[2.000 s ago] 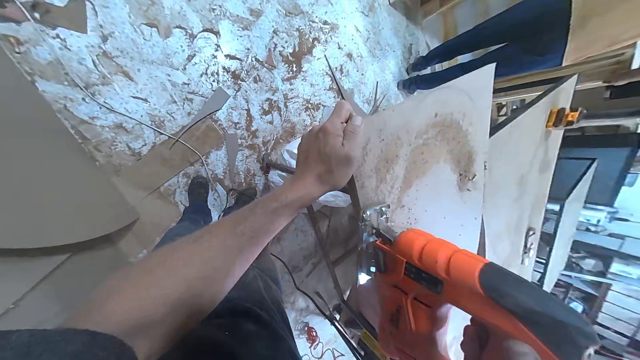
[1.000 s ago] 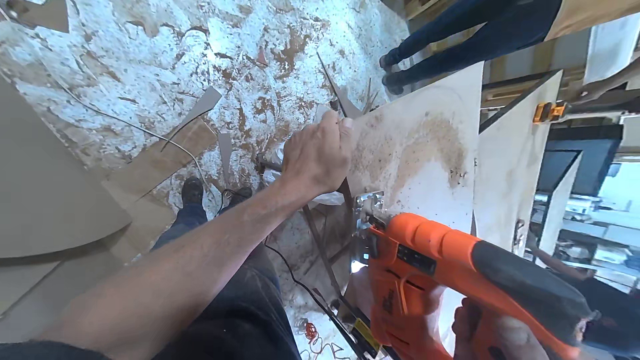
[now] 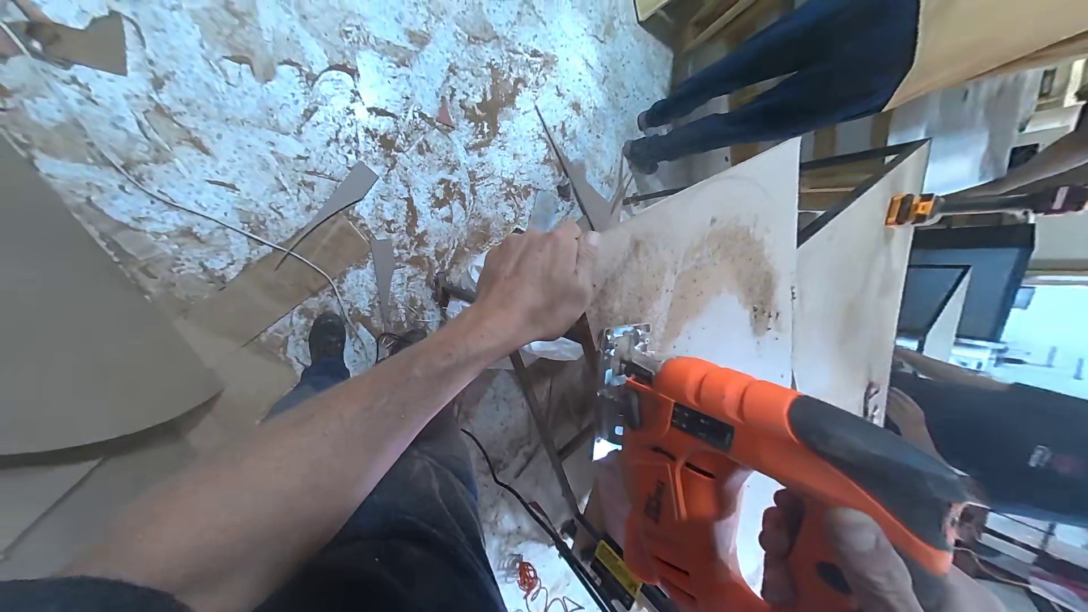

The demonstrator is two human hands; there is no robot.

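My right hand point(image 3: 850, 552), at the lower right, is closed around the rear handle of an orange and black jigsaw point(image 3: 722, 408). The jigsaw's metal base plate point(image 3: 622, 374) lies at the near edge of a pale, dusty board point(image 3: 722, 246); its blade is hidden. My left hand point(image 3: 544, 280) grips the board's left corner, fingers curled over its edge, above and left of the base plate. Sawdust covers much of the board. Under its edge are dark metal legs point(image 3: 544, 416), partly hidden by my left forearm.
Another person's legs point(image 3: 782, 76) stand beyond the board. Further boards point(image 3: 858, 272) lie right, with a yellow and black clamp point(image 3: 914, 209). More people are partly visible at right. Offcuts point(image 3: 340, 200) and a pale cord point(image 3: 212, 223) litter the floor; a large curved sheet point(image 3: 76, 323) lies left.
The jigsaw and my left hand stay in nearly the same places at the board's edge. At the far right, a co-worker's dark-clothed body has come further into view.
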